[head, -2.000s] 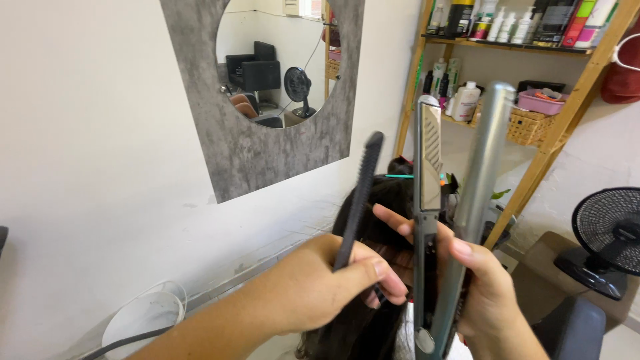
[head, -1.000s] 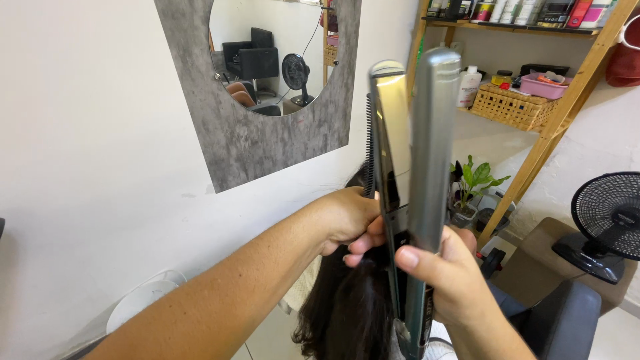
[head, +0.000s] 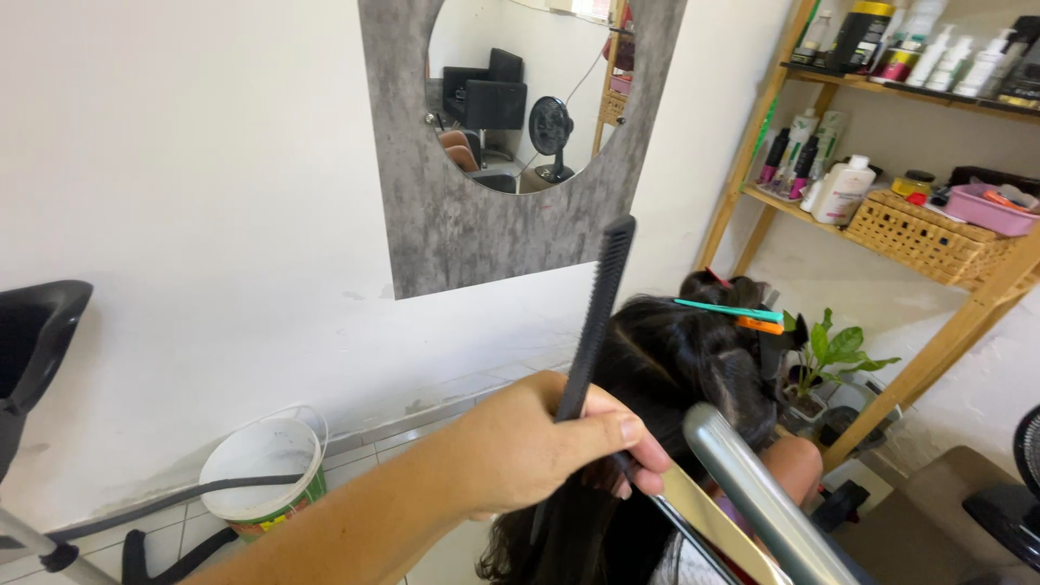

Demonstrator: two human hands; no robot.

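Observation:
A black comb [head: 601, 309] stands up from my left hand [head: 561, 447], pinched between thumb and fingers with its teeth facing left. The same hand is at a section of a seated person's long dark hair [head: 561, 520]. Teal and orange clips [head: 731, 312] hold other hair up on the head. At the lower right a hair straightener [head: 764, 496] points up and left, its two plates apart, one gold plate showing close to my left fingertips. My right hand is out of view below the frame.
A mirror on a grey panel [head: 504, 227] hangs on the wall ahead. Wooden shelves [head: 910, 89] with bottles and a wicker basket [head: 926, 236] stand right, above a potted plant [head: 837, 349]. A white bucket [head: 264, 467] with a hose across it is lower left; a black fan [head: 1007, 504] stands right.
The hair straightener has moved down from its upright position higher in the view, and my right hand has left the view. The comb, mostly hidden behind the straightener one second ago, shows fully.

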